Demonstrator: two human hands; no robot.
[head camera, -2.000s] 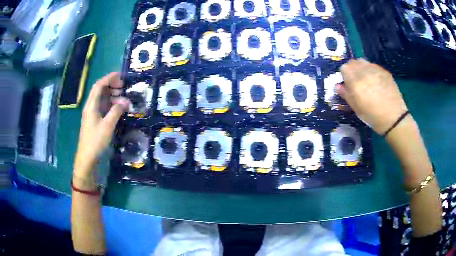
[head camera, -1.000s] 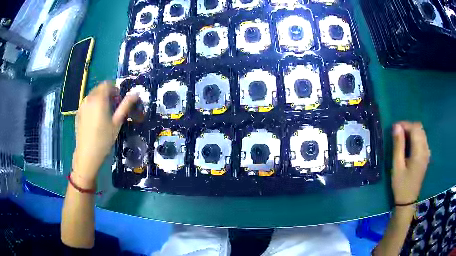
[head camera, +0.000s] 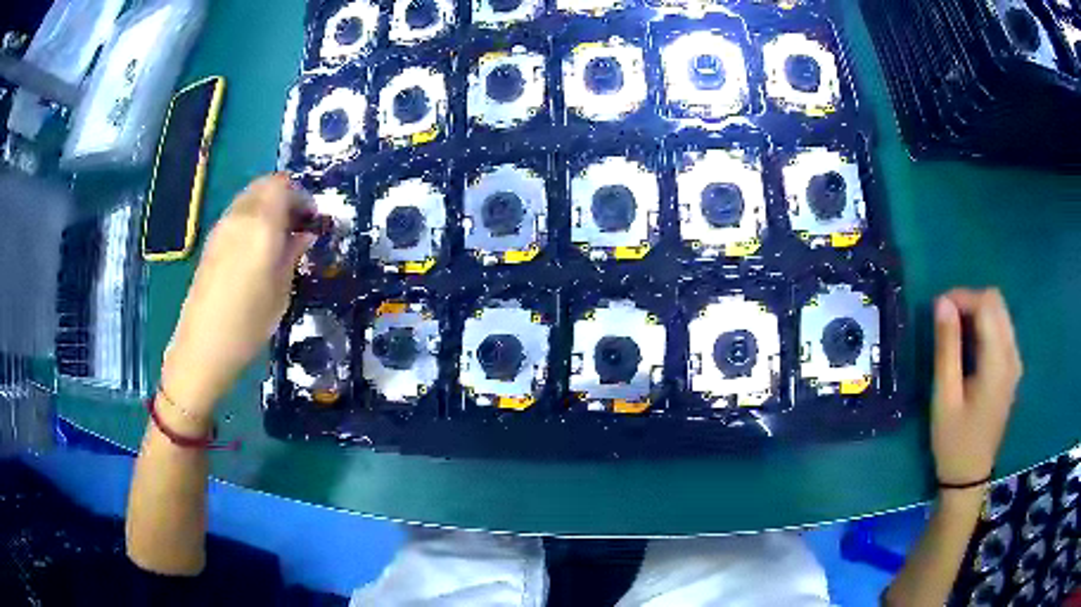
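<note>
A shiny black blister tray (head camera: 569, 436) lies flat in front of me, with silver-white electronic modules (head camera: 612, 208) in its pockets. Each module has a dark round centre, and many show an orange edge. My left hand (head camera: 267, 231) is at the tray's left edge, its fingertips pinched together over the leftmost module (head camera: 338, 225) of the second row from the front. Whether a small part is between those fingertips cannot be told. My right hand (head camera: 978, 356) rests on the mat to the right of the tray, fingers curled, thumb apart, holding nothing visible.
A yellow-cased smartphone (head camera: 181, 172) lies left of the tray. Clear plastic bags (head camera: 125, 83) are at upper left, with strips of black parts (head camera: 104, 296) below. Stacked trays (head camera: 966, 101) stand at upper right. More modules (head camera: 1031, 534) show at lower right, below the green mat (head camera: 593, 504).
My right hand has moved from the tray's right edge down onto the mat beside it. My left hand stays at the left column, its fingertips now closer together. The tray appears slightly shifted in view.
</note>
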